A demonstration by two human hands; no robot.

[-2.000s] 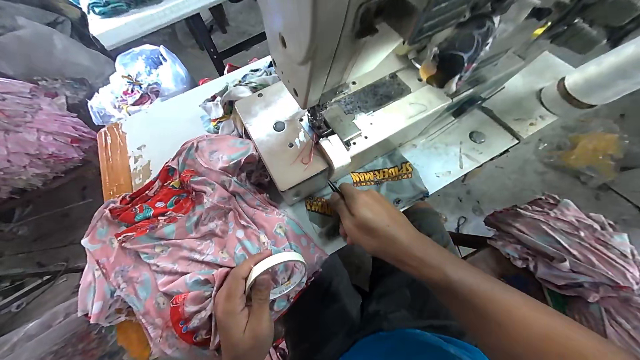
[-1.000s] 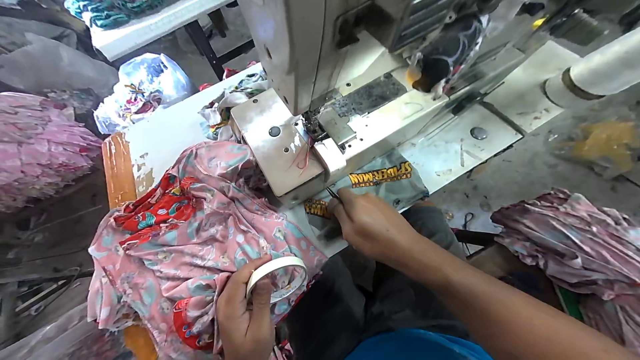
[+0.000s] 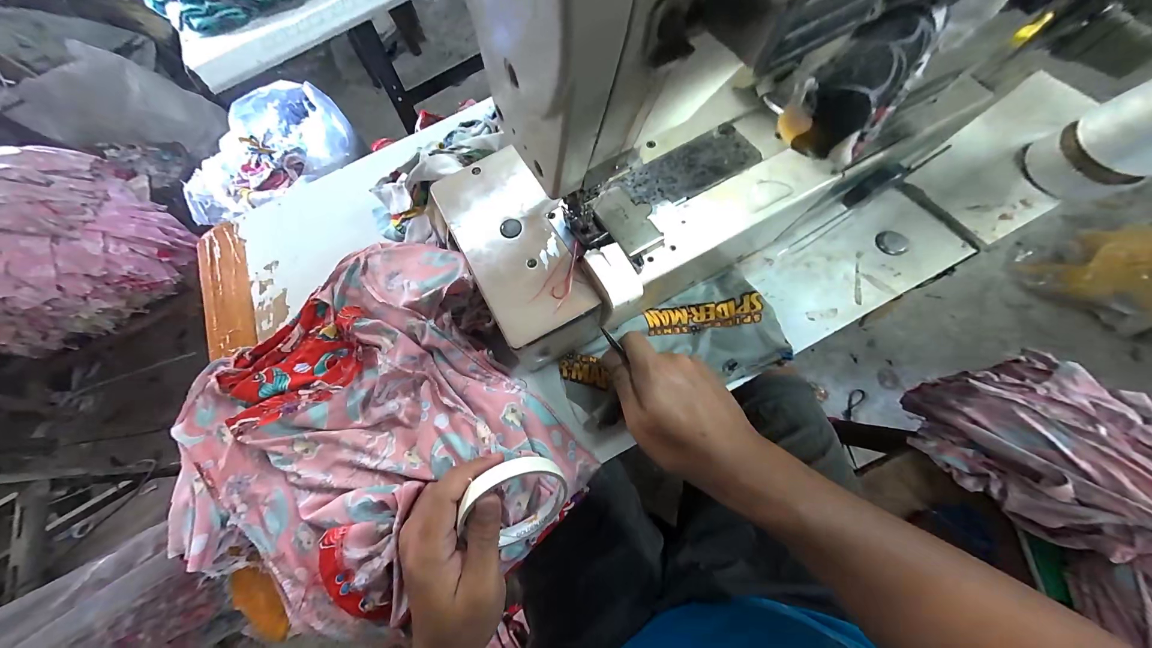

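My left hand [image 3: 454,549] grips a white ring, which looks like a roll of tape [image 3: 513,463], over a heap of pink printed fabric with red parts [image 3: 423,396]. My right hand [image 3: 675,396] is closed around a small dark pointed tool [image 3: 614,342], mostly hidden in the fist; its kind cannot be told. The tip shows near the front corner of the sewing machine's bed [image 3: 517,247]. Loose red thread [image 3: 565,286] lies by the needle area. Under and beside my right hand is a grey printed plastic bag or cloth [image 3: 711,324].
The white table [image 3: 306,220] has a worn wooden edge [image 3: 227,292] at left. A clear plastic bag of scraps [image 3: 283,135] sits behind it. Pink fabric piles stand at far left [image 3: 81,252] and right [image 3: 1053,450]. A white cone or roll [image 3: 1093,144] is at upper right.
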